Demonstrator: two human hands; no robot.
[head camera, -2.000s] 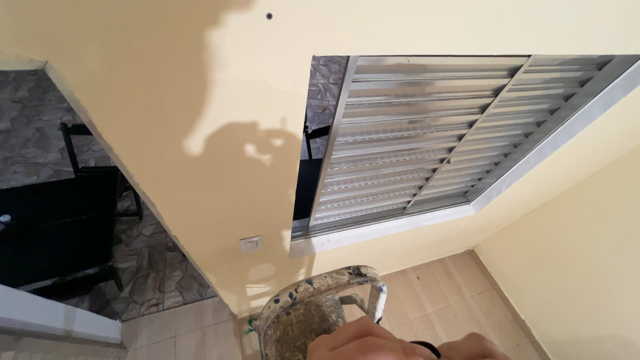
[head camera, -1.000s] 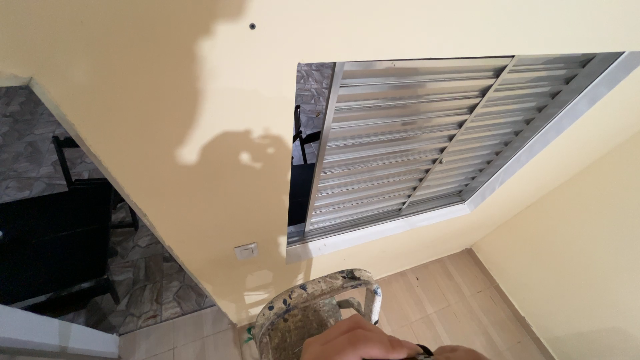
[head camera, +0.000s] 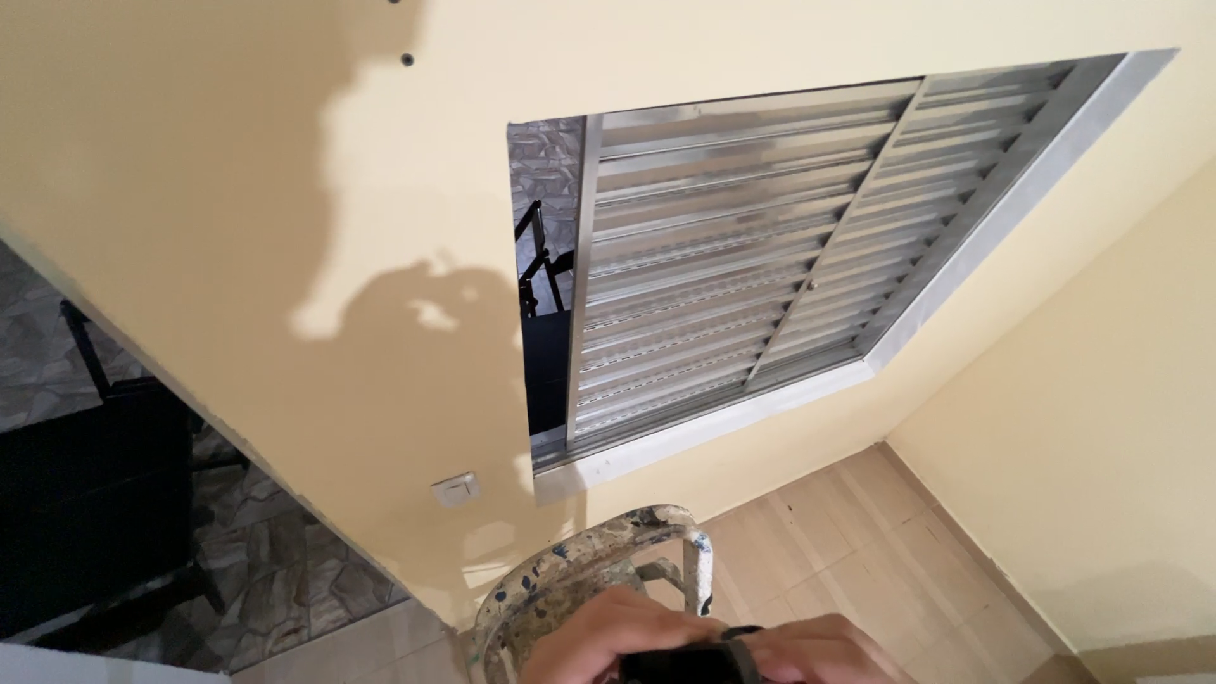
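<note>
At the bottom edge of the head view, my left hand (head camera: 613, 636) and my right hand (head camera: 822, 651) are close together, fingers curled round a small black object (head camera: 689, 662) between them. What the black object is, I cannot tell; its lower part is cut off. Just beyond my hands is the top of a paint-spattered metal ladder or stool (head camera: 541, 579), with a whitish tube at its right side. Behind it stands a cream wall with a louvred metal window (head camera: 722, 237).
A light switch (head camera: 457, 488) sits on the wall left of the window. Two dark screws or plugs (head camera: 408, 60) show higher up. Through the doorway at left are a black table (head camera: 95, 513) and stone-patterned floor (head camera: 285, 589). Beige floor tiles (head camera: 826, 532) lie below right.
The black object between my hands shows more plainly now. The view has shifted a little, and a second dark spot on the wall has come in at the top edge.
</note>
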